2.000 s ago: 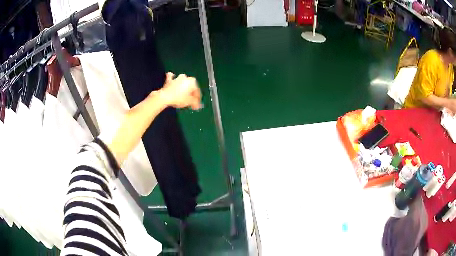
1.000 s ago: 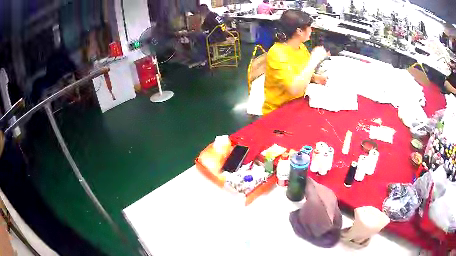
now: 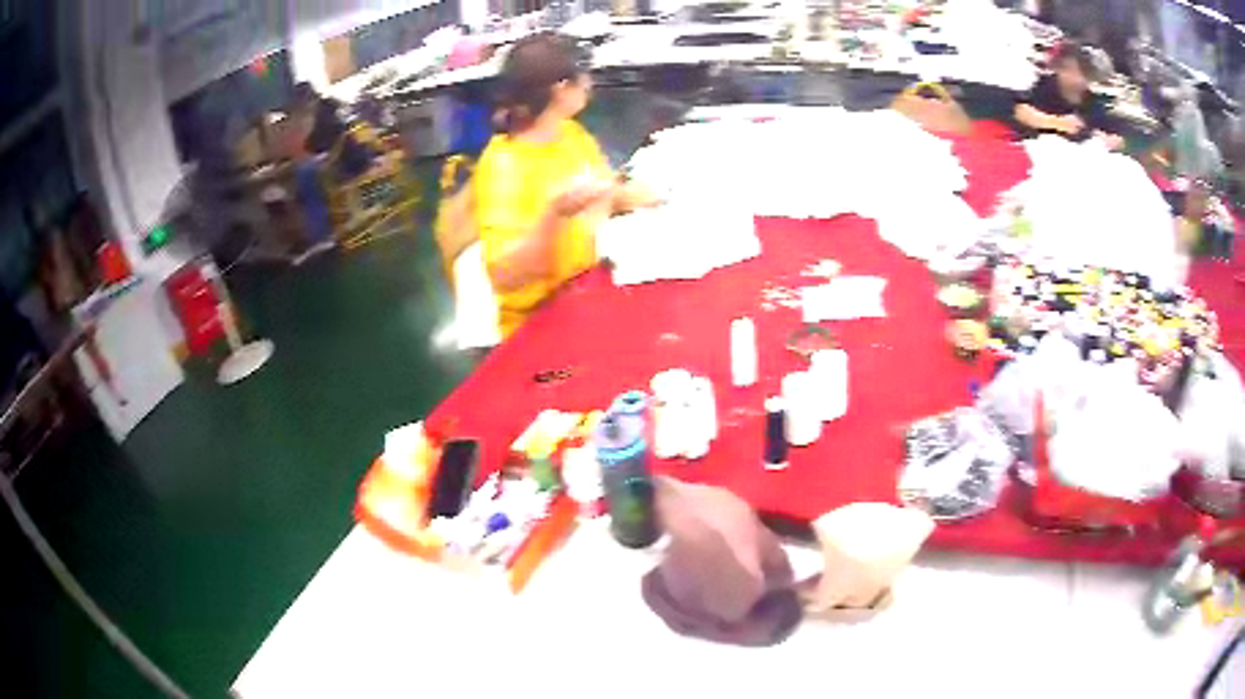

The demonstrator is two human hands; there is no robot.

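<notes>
Neither of my hands is in the picture. Nearest in front of me is the white table (image 3: pixel 451 635). On it stand a brown cloth-covered lump (image 3: pixel 724 567) and a beige one (image 3: pixel 868 557), side by side. A teal bottle (image 3: pixel 627 478) stands just left of the brown lump. An orange tray (image 3: pixel 389 508) at the table's left end holds a dark phone (image 3: pixel 453 478) and small items. The picture is somewhat blurred.
The red-covered table (image 3: pixel 614 328) adjoins behind, with white thread cones (image 3: pixel 683 414), a black cone (image 3: pixel 776 434), many small spools (image 3: pixel 1106 317) and plastic bags (image 3: pixel 1113 423). A person in yellow (image 3: pixel 526 205) handles white fabric. A clear bottle (image 3: pixel 1174 587) is at right.
The view has swung right, away from the garment rack and dark garment. My arm, seen earlier at the dark garment, is out of the picture. The tables now fill more of the view.
</notes>
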